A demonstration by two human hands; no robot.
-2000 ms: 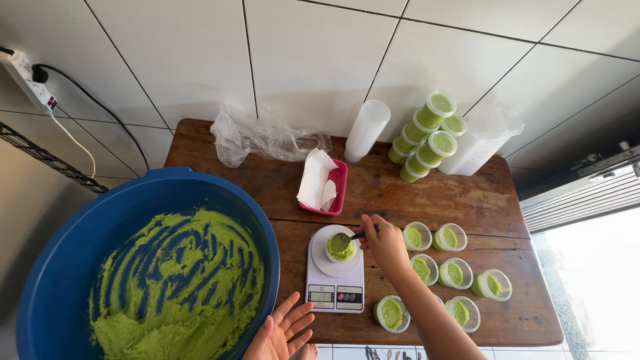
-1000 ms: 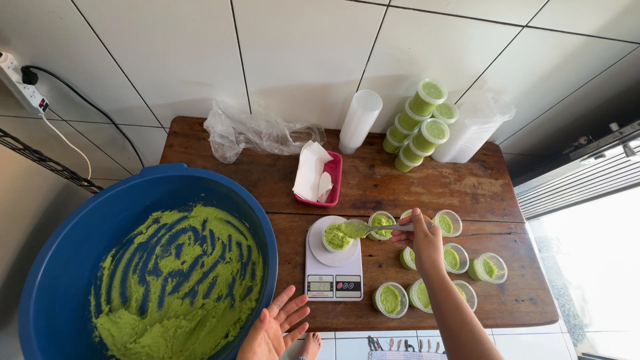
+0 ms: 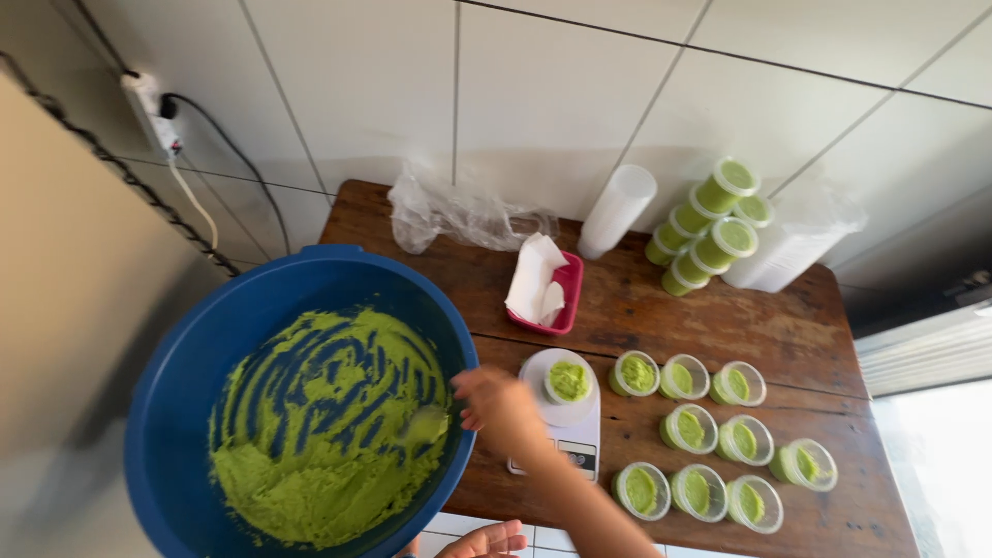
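Note:
My right hand (image 3: 496,403) reaches over the near right rim of the blue plastic basin (image 3: 457,333), gripping a spoon (image 3: 425,425) whose blurred bowl is at the green paste (image 3: 333,457). Part of my left hand (image 3: 484,540) shows at the bottom edge beside the basin, palm up, fingers apart and holding nothing. Just right of my right hand, a small clear cup of green paste (image 3: 568,381) stands on the round plate of a white kitchen scale (image 3: 590,442), whose lower part my forearm partly covers. Several open cups of paste (image 3: 688,428) stand to the right.
Stacked lidded cups (image 3: 713,252) stand at the back right, beside wrapped white containers (image 3: 783,244) and a stack of empty cups (image 3: 618,211). A pink tray (image 3: 570,291) holds white paper. Clear plastic (image 3: 465,217) lies along the wall. A power strip (image 3: 151,112) hangs at left.
My right hand has moved left with the spoon, from over the cups to the basin. A filled cup beside the scale, seen one second ago, was not visible there two seconds ago.

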